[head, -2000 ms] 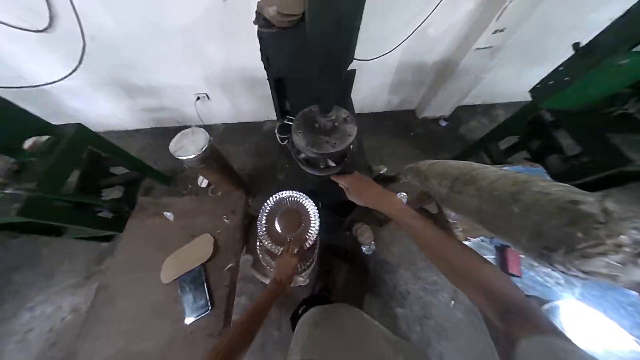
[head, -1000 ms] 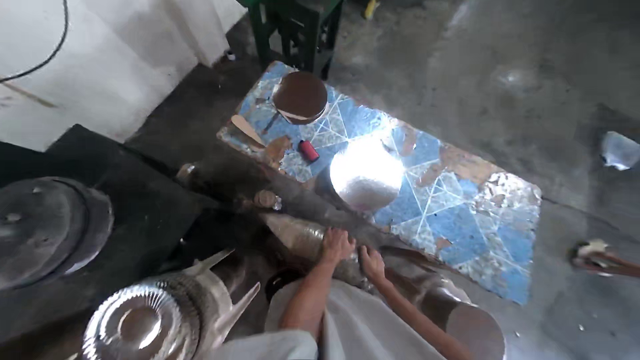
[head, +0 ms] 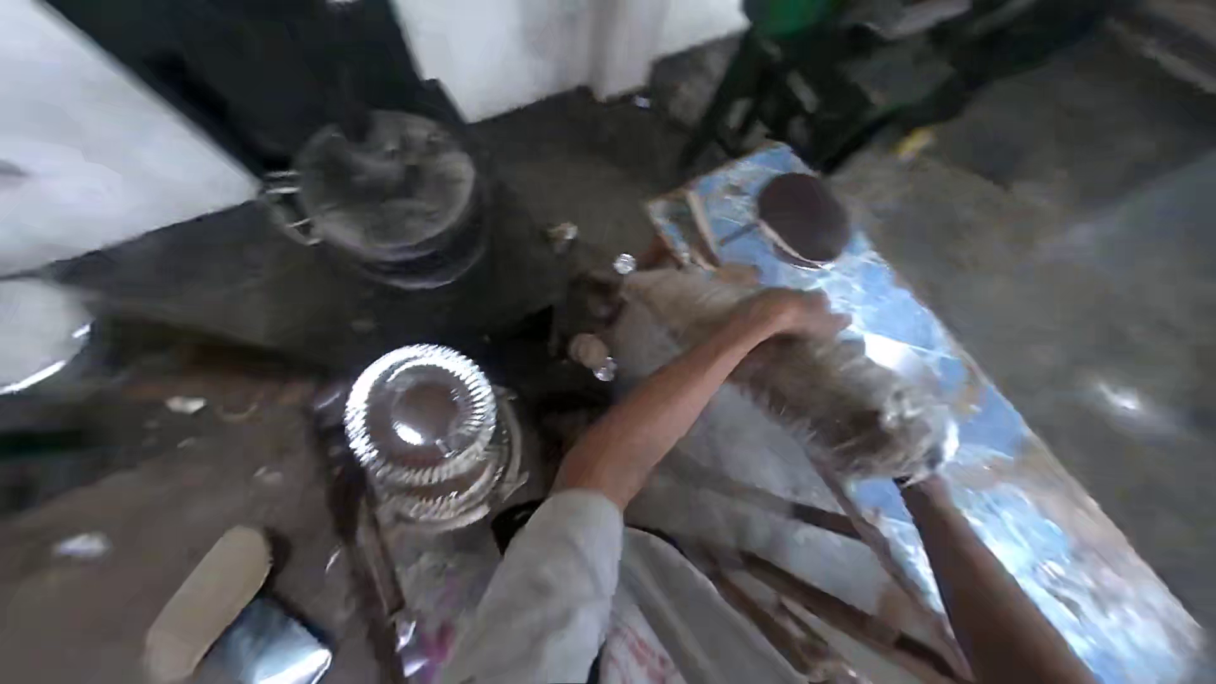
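A long bundle wrapped in cloudy plastic [head: 836, 408] lies slantwise over the near edge of the blue table, blurred by motion. My left hand [head: 803, 313] rests on its upper side, fingers partly hidden. Under the bundle's lower right end is my right hand [head: 921, 489], mostly hidden by it. Left of my left arm stands a stack of shiny fluted metal pans [head: 420, 413]. The machine's round metal die [head: 389, 190] is farther up and left, with a handle at its side.
The blue patterned table [head: 1007, 437] fills the right side, with a brown round disc [head: 804, 218] on its far end. A tan oval board [head: 209, 603] and a dark shiny flat object [head: 266, 646] lie at lower left. A green metal frame [head: 788, 85] stands behind.
The view has swung widely. Both hands, close together on the bundle a second ago, are now farther apart, and the bundle lies more over the table. The shiny round sheet there is now mostly covered.
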